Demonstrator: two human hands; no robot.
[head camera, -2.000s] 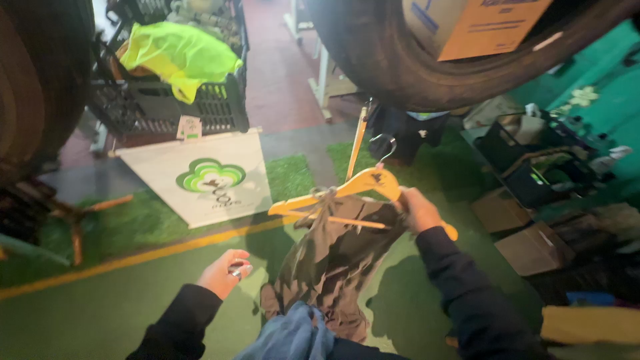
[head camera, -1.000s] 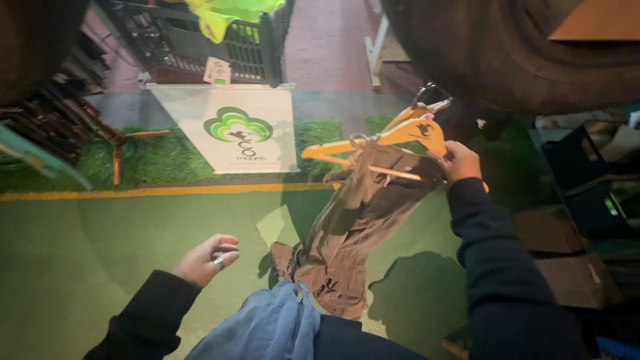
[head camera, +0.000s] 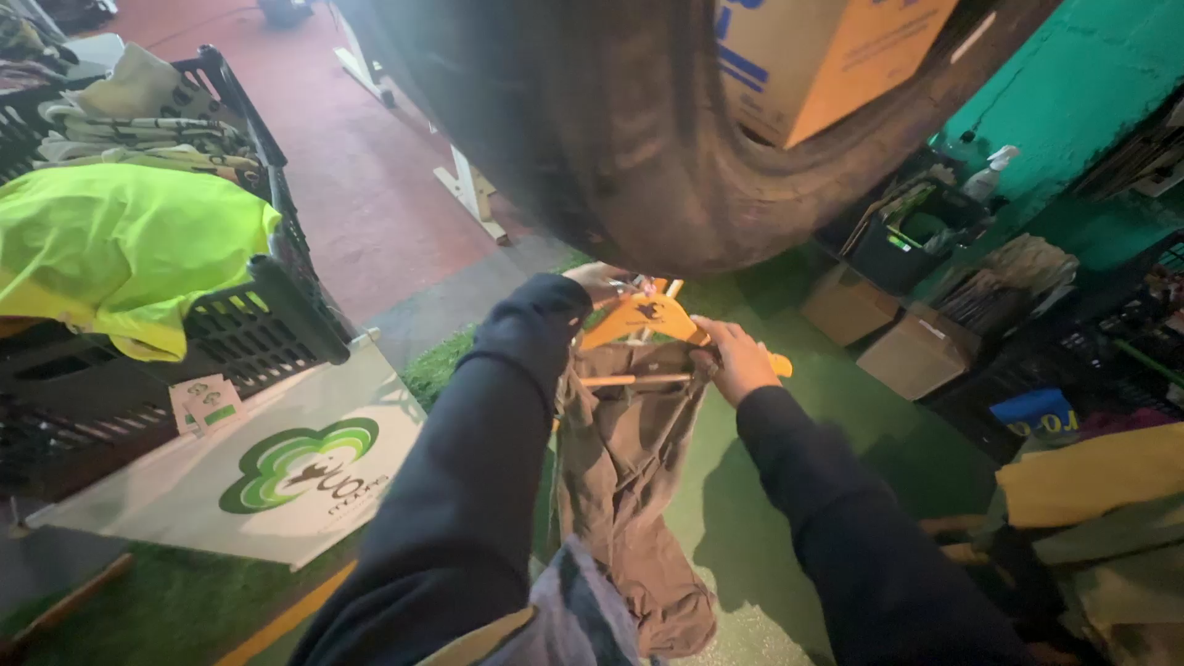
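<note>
A light wooden clothes hanger (head camera: 653, 317) is at the centre, with a brown garment (head camera: 629, 462) hanging from it down toward my lap. My right hand (head camera: 737, 359) grips the hanger's right arm near the garment's top. At the hanger's top, close under the big tire, is my left hand (head camera: 603, 282); its fingers are by the hook, partly hidden by the sleeve, and whether they close on it is unclear. Blue-grey cloth (head camera: 578, 606) lies below, in front of my body.
A large black tire (head camera: 592, 139) with a cardboard box (head camera: 814, 65) inside overhangs the hanger. On the left stand a black plastic crate (head camera: 296, 277) with a neon yellow cloth (head camera: 129, 240) and a white banner (head camera: 231, 490). Cardboard boxes (head camera: 916, 351) and bins line the right.
My left hand has moved from low on the left, apart from the hanger, up to the hanger's hook. My right hand stays on the hanger's right arm.
</note>
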